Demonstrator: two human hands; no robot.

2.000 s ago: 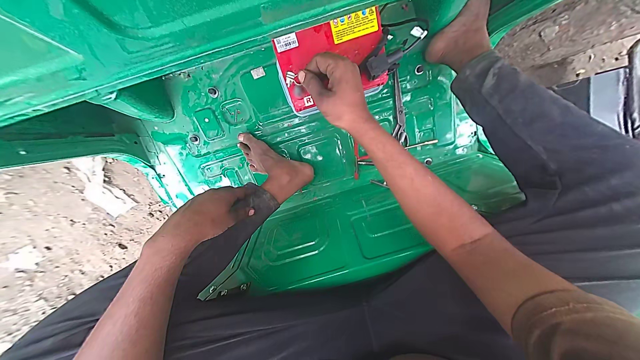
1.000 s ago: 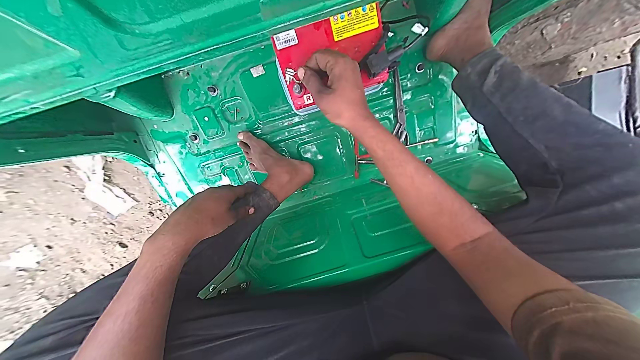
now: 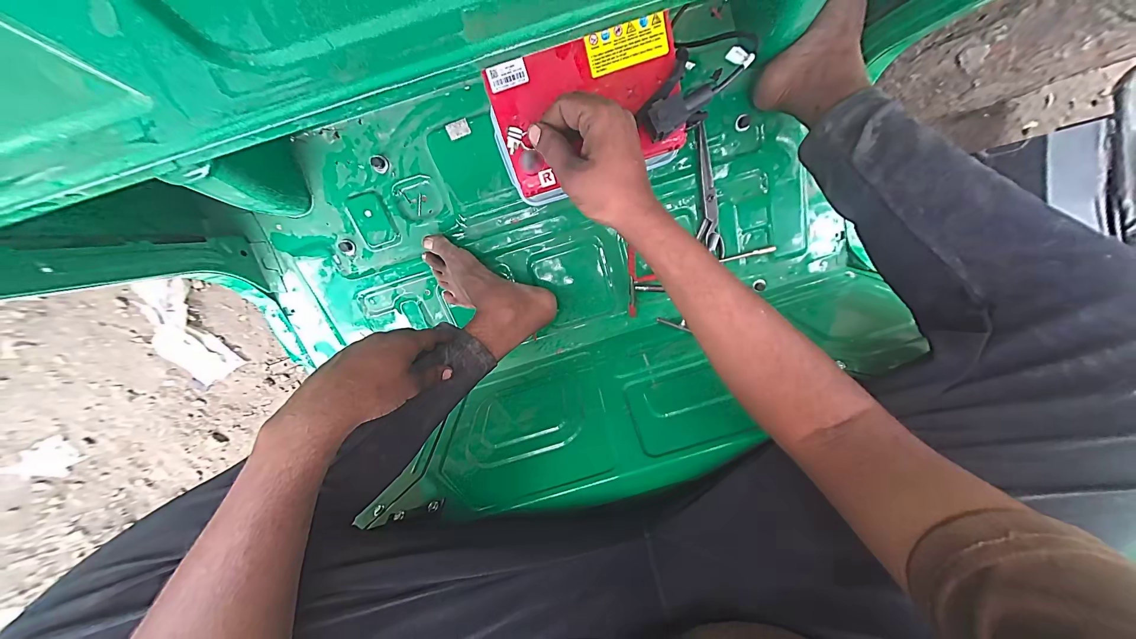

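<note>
A red battery [image 3: 555, 89] with a yellow warning label [image 3: 627, 44] lies on the green painted metal floor [image 3: 568, 266]. Over its near left part is my right hand [image 3: 599, 155], thumb and forefinger bent together by a terminal. Whether a small part is pinched between the fingertips cannot be told. My left hand [image 3: 386, 373] rests on the dark trouser cuff [image 3: 470, 355] above my left ankle, its fingers curled round the cloth. A black connector [image 3: 679, 111] with cable sits at the battery's right side.
Below the battery lie a dark metal tool [image 3: 706, 191], a red-handled tool [image 3: 632, 280] and a thin rod [image 3: 750, 255]. My bare left foot [image 3: 484, 293] stands on the floor, my right foot [image 3: 816, 71] at the upper right. A green panel [image 3: 266, 71] overhangs the upper left.
</note>
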